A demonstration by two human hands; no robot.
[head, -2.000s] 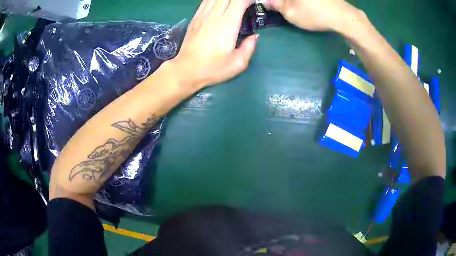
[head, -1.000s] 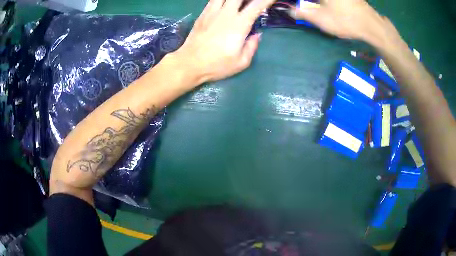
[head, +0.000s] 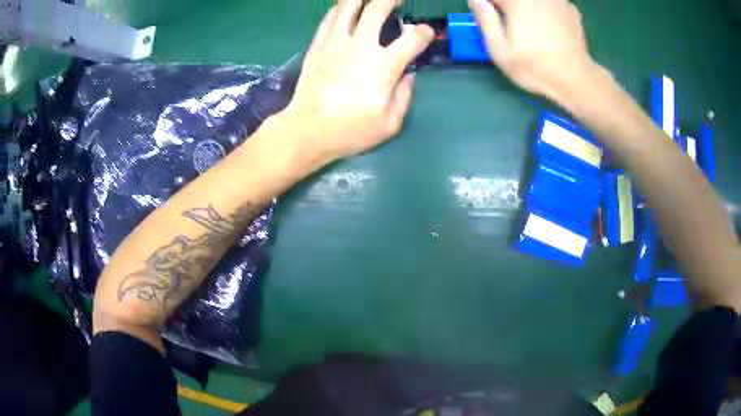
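A black device housing [head: 435, 55] lies at the top centre, partly hidden by my hands. A blue battery pack [head: 465, 37] sits at its right part, with a bit of red wire at the pack's left end. My left hand [head: 357, 81] holds the housing's left end, thumb and fingers near the wire. My right hand [head: 536, 41] rests on the right end of the blue pack, fingers over it. The plug and the housing's far right end are hidden.
Several loose blue battery packs [head: 565, 191] with pale strips lie at right, some under my right forearm. A shiny clear plastic bag [head: 122, 162] over dark contents lies at left. A grey-white metal bracket [head: 89, 36] is at upper left. Small white bits lie on the green bench.
My right hand first moved right, bringing a blue pack to the housing, and now presses over it. The housing shows slightly lower in view. One second ago the pack was mostly hidden at the top edge.
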